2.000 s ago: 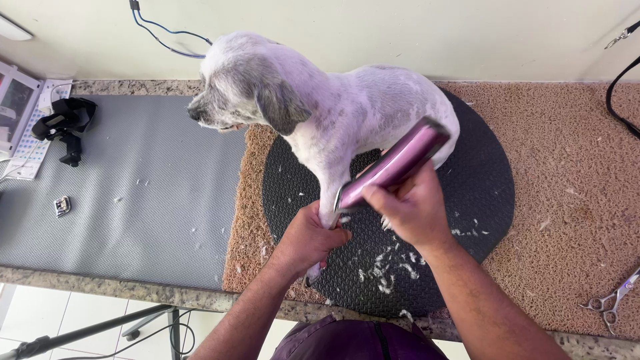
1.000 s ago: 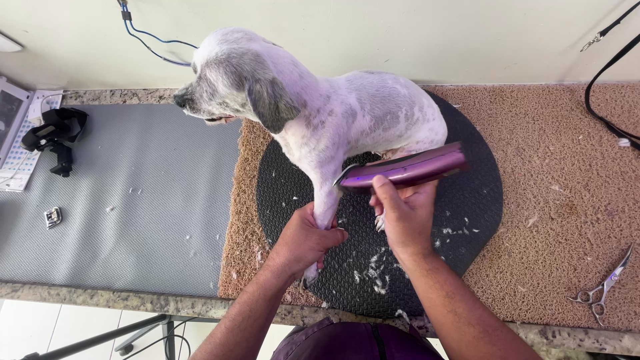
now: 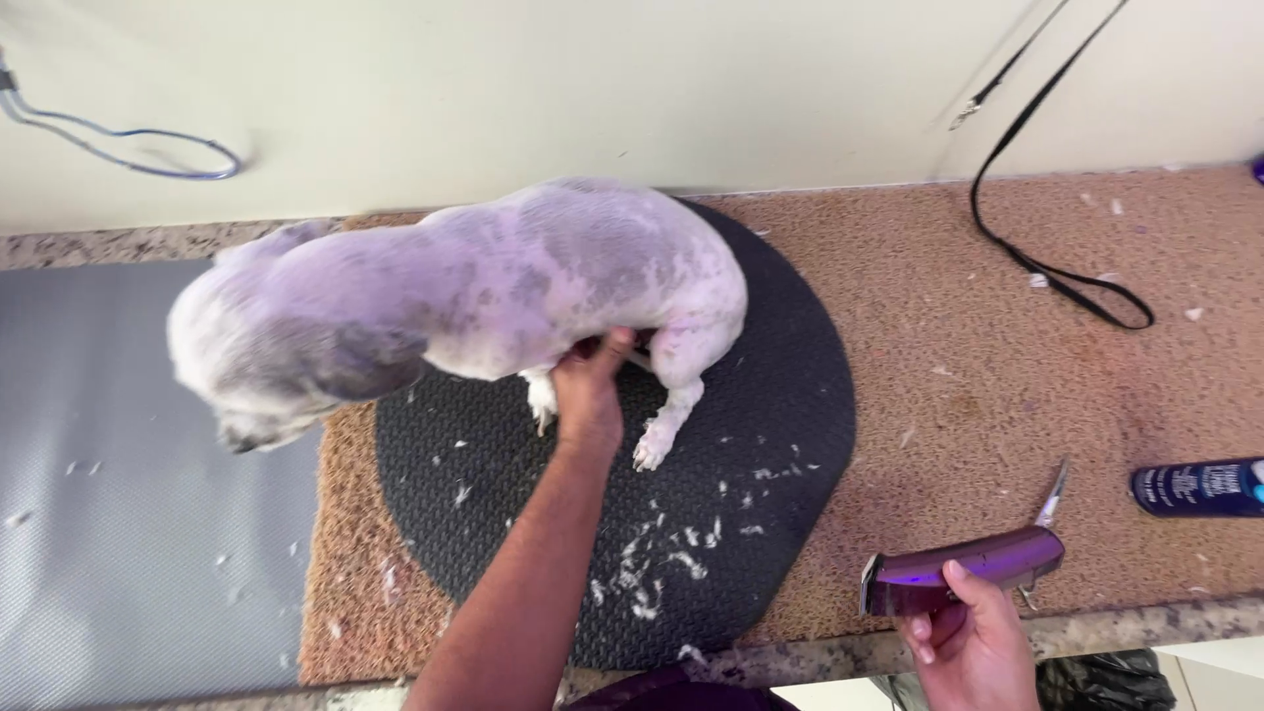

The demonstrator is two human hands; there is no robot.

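Note:
A white dog with grey patches [image 3: 583,257] stands on a round black rubber mat [image 3: 790,395], its lowered head toward the left. My left hand [image 3: 590,395] reaches under its belly, between the front and hind legs; the fingertips are hidden beneath the body, so its hold is unclear. At the lower right, apart from the dog, my right hand [image 3: 973,632] holds a purple cordless hair clipper [image 3: 963,571], blade pointing left. Scissors [image 3: 1053,494] lie partly hidden behind the clipper. White fur clippings [image 3: 681,553] are scattered on the black mat.
A brown looped mat [image 3: 918,257] lies under the round one, with a grey textured mat [image 3: 128,553] at left. A black leash [image 3: 997,158] hangs down onto the brown mat. A blue loop cord [image 3: 128,133] hangs on the wall. A dark blue can [image 3: 1190,489] lies at right.
The dog was sitting and now stands with its head lower. My left hand has left its front leg and is under the belly. My right hand has drawn the clipper away to the right.

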